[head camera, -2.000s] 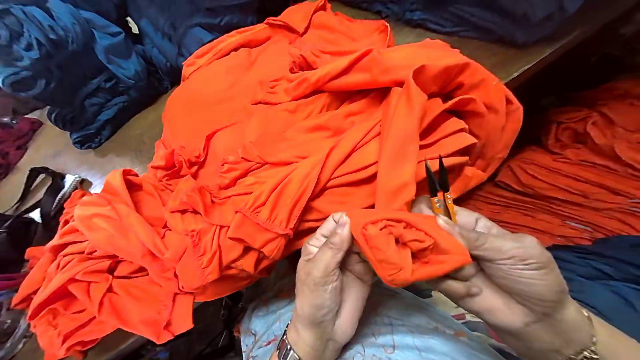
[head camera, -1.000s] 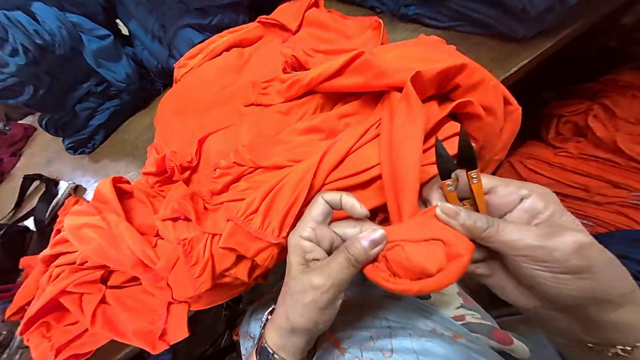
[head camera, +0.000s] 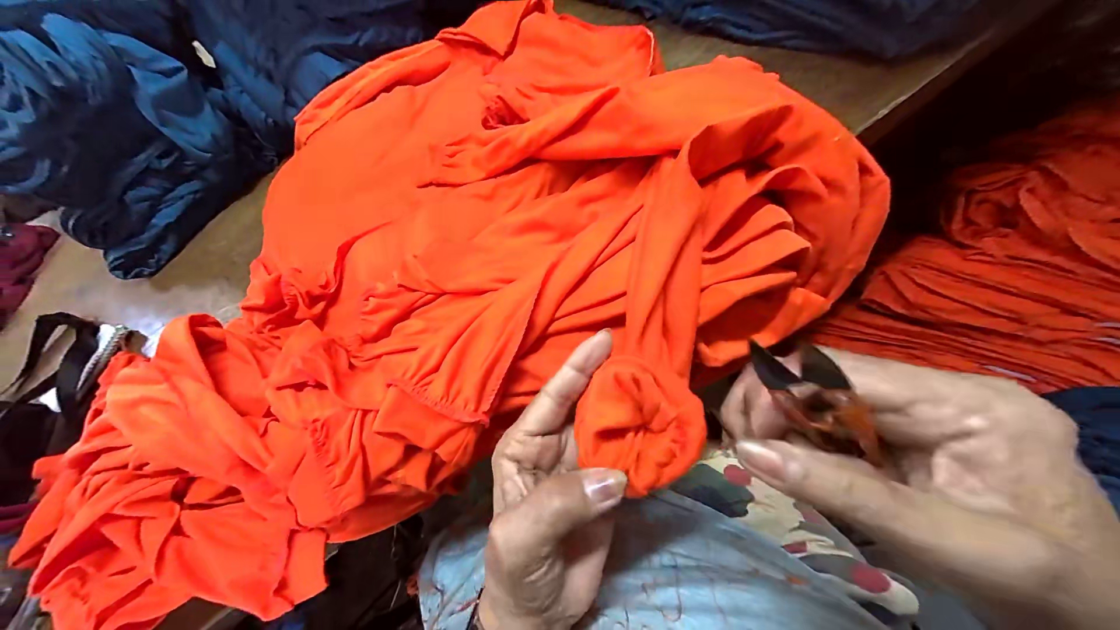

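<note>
A large orange-red fabric garment (head camera: 455, 227) lies heaped across the middle, one narrow tube of it hanging down toward me. At the end of that tube is a gathered, rounded cuff (head camera: 643, 420). My left hand (head camera: 556, 490) holds this cuff at its left side between thumb and fingers. To the right, apart from the cuff, my right hand (head camera: 910, 472) holds thread snips (head camera: 818, 398), blurred, their two dark blades spread and pointing up. The snips' orange-brown handles lie within the curled fingers, partly hidden.
Dark blue garments (head camera: 131, 131) are piled at the upper left, with more dark cloth (head camera: 805, 17) along the top. The garment rests on a brown table (head camera: 875, 87). Stacked orange-red cloth (head camera: 997, 297) lies at the right. Black straps (head camera: 66, 350) are at the left edge.
My right hand has let go of the cuff and moved away to the right with the snips. The cuff's gathered end now faces up beside my left thumb.
</note>
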